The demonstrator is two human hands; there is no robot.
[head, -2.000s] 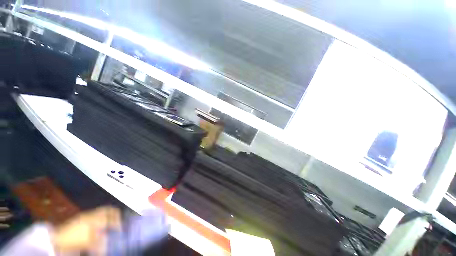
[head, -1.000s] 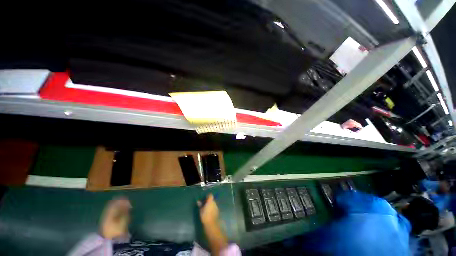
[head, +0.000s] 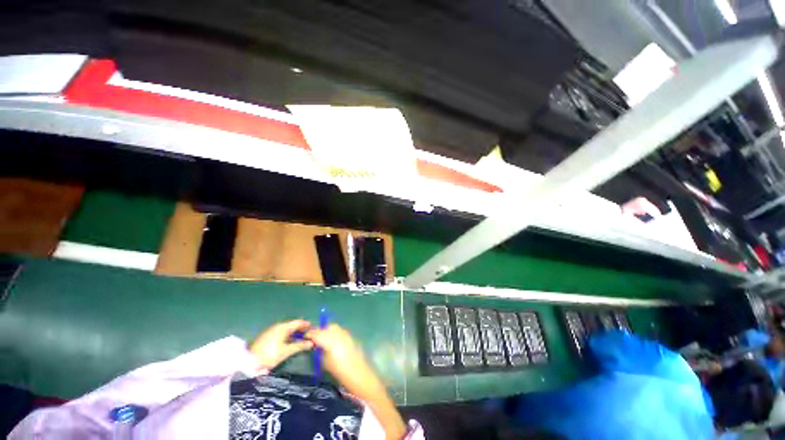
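My right hand (head: 340, 351) holds a thin blue pen (head: 324, 319) roughly upright above the green bench (head: 155, 309). My left hand (head: 277, 345) is beside it, fingertips bent together at a small dark blue thing that is too small to name; whether it grips this is unclear. Behind the hands, a tan wooden board (head: 271, 249) bears dark phones: one at its left (head: 217, 244), and two near its right end (head: 330, 259), (head: 372, 261), with a thin bright strip between them.
A black tray (head: 437, 369) with several phone-shaped units lies at the right, with more units beyond. A person in blue (head: 624, 391) is at the right. A white-edged shelf (head: 215, 146) with a yellowish paper pad (head: 357, 150) and a slanting grey post (head: 594, 155) stands over the bench.
The view has swung from the shelf down to the bench. My hands, apart above the bench a second ago, have come together, with the blue pen now clearly visible.
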